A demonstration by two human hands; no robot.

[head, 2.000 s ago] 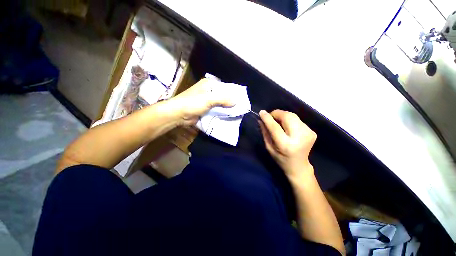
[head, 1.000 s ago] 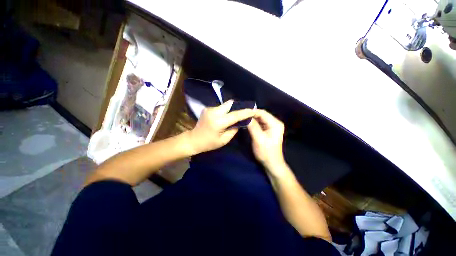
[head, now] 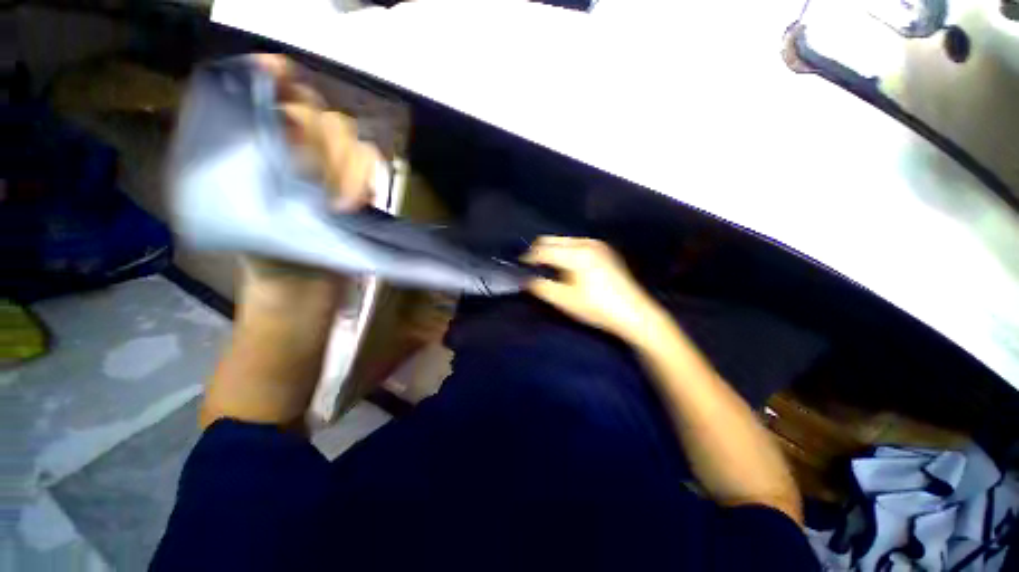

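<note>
A navy cloth piece with a pale grey-white side [head: 240,201] is stretched between my two hands, blurred by motion. My left hand [head: 330,145] is raised at the upper left over the wooden box and grips the wide end, which partly covers the hand. My right hand [head: 575,279] pinches the narrow end over the dark lap, below the table edge. Fine dark lines show near the right fingertips; I cannot tell whether they are thread or a tool tip.
The white machine table [head: 626,112] curves across the front, with the sewing machine bed [head: 961,101] at upper right. An open wooden box [head: 349,346] stands left of the lap. A white-and-navy bundle [head: 922,508] lies low right. The worn grey floor [head: 134,391] shows at left.
My left hand has moved up and left, away from my right hand, drawing the piece out lengthwise with its pale side showing. My right hand stays near the lap. The view has shifted slightly.
</note>
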